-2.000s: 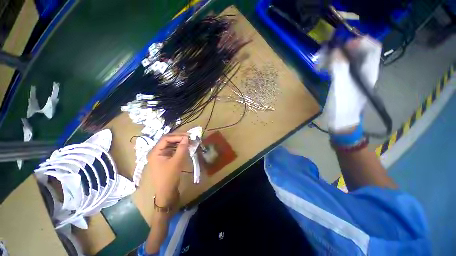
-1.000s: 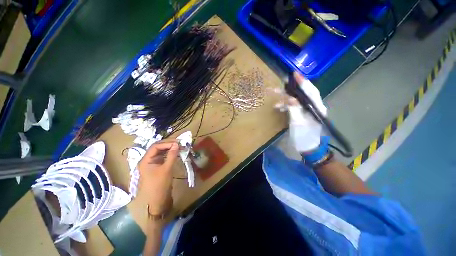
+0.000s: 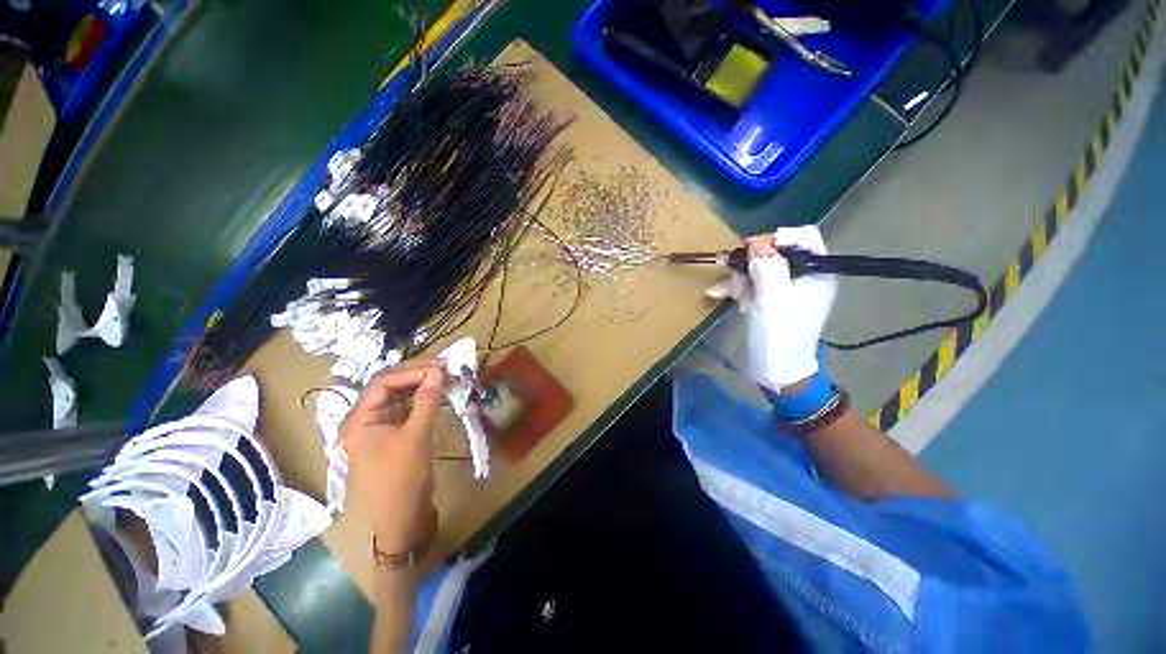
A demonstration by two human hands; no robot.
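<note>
My right hand (image 3: pixel 786 307), in a white glove, holds a soldering iron (image 3: pixel 735 258) with a black handle and cord; its metal tip points left at a scatter of small silvery pins (image 3: pixel 607 259) on the cardboard mat (image 3: pixel 684 275). My bare left hand (image 3: pixel 396 441) pinches a white curved housing (image 3: pixel 468 415) at its upper end, beside the red-brown fixture (image 3: pixel 544 406) with a small pale piece on it. Whether the housing touches the fixture is hard to tell. A thin wire runs near my left fingers.
A heap of black lead wires (image 3: pixel 435 211) with white connectors (image 3: pixel 335 326) lies on the mat. Nested white housings (image 3: pixel 211 498) stand lower left. More housings (image 3: pixel 109 307) lie on the green surface at left. A blue tray (image 3: pixel 767 160) with a yellow sponge (image 3: pixel 738 74) is upper right.
My right hand has come down and left from the tray side with the iron, which now points at the pins. My left hand keeps its pinch on the housing. The view has shifted slightly.
</note>
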